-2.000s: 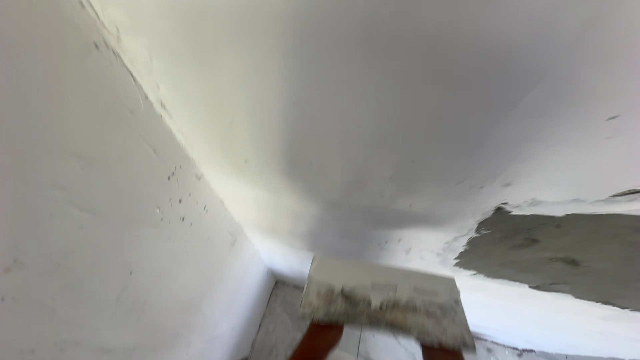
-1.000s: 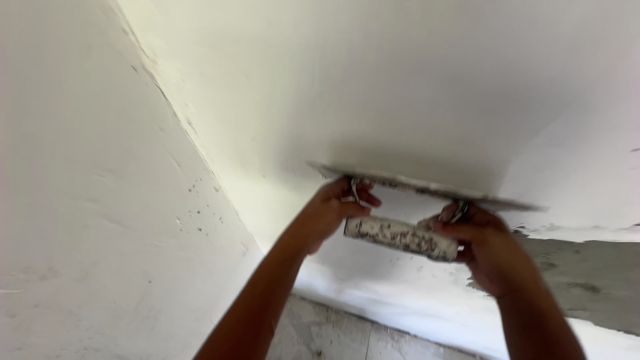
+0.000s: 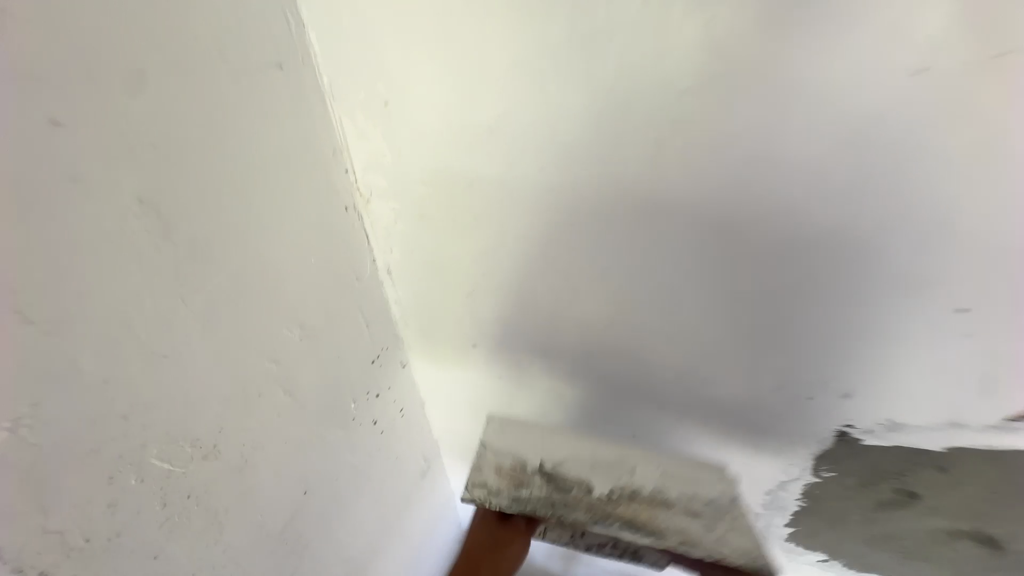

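Observation:
A wide plastering trowel (image 3: 616,488), its blade smeared with white and brown-grey compound, is low in the view against the white wall (image 3: 640,240). My left hand (image 3: 496,540) is below the blade's left end, at the handle side; its fingers are mostly hidden behind the blade. Of my right hand (image 3: 704,565) only a dark sliver shows under the blade's right part, at the bottom edge. Between them part of the speckled trowel handle (image 3: 600,546) is visible. The blade is slightly blurred.
A second wall (image 3: 200,280) with specks and scuffs meets the coated wall at a corner (image 3: 360,208) on the left. A bare grey patch (image 3: 912,504) with ragged white edges lies at the lower right. A soft shadow falls across the coated wall.
One second ago both hands held the trowel higher, its blade seen nearly edge-on. Now the trowel and hands are low, with the blade's face showing, much as two seconds ago.

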